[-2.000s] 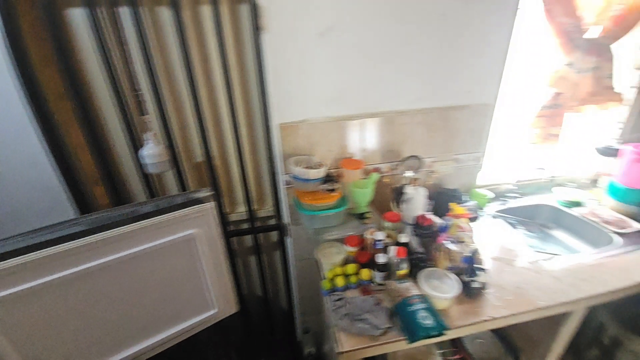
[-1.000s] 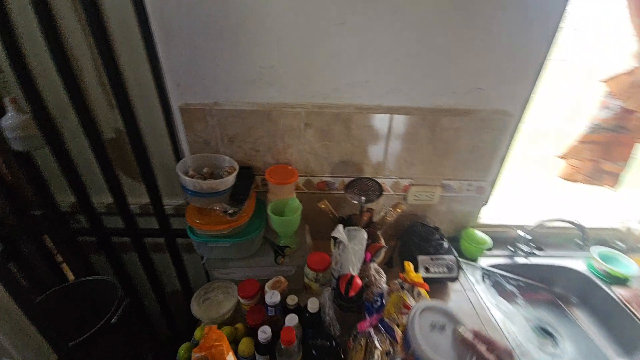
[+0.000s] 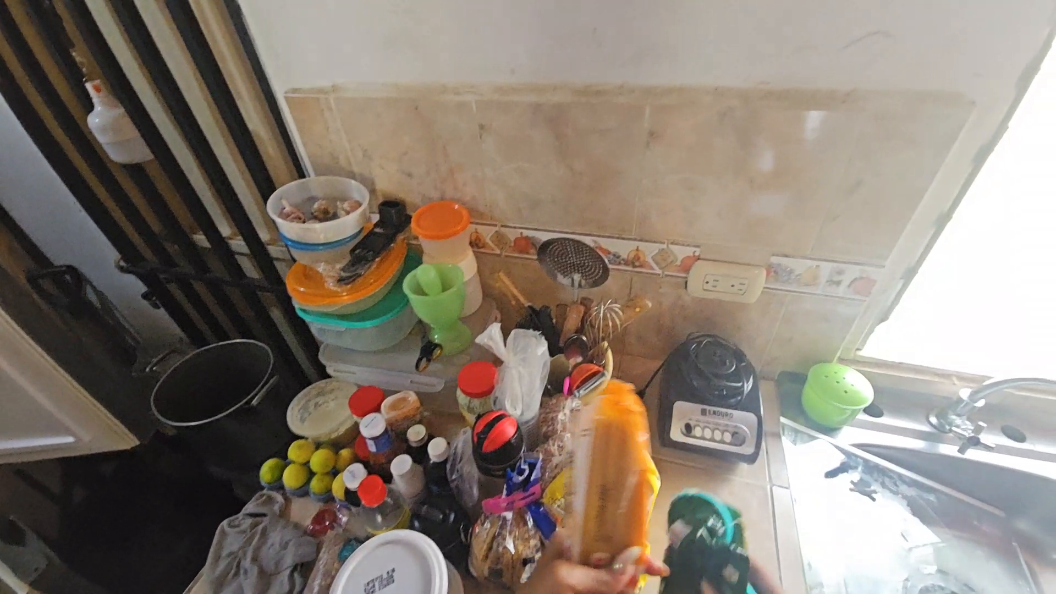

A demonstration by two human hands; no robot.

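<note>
At the bottom centre, my left hand (image 3: 592, 571) holds an orange and yellow plastic package (image 3: 612, 483) upright by its lower end. Partly cut off at the lower right, my right hand (image 3: 766, 576) is blurred against a dark green package with a teal rim (image 3: 706, 540). Left of my left hand are a tied bag of brown food (image 3: 505, 549) and a tub with a white lid (image 3: 389, 568). Behind the held package, a black blender base (image 3: 711, 400) rests on the counter.
Bottles (image 3: 406, 477), limes (image 3: 309, 466) and a grey cloth (image 3: 254, 544) crowd the left counter. Stacked food containers (image 3: 355, 318) and a green plastic cup (image 3: 437, 305) stand behind. At right are a metal sink (image 3: 1002, 487), a faucet (image 3: 961, 417) and a light green holder (image 3: 836, 394).
The orange package, earlier seen over the limes, is now in my left hand. The white-lidded tub, earlier beside a hand at lower right, now sits farther left among the bottles.
</note>
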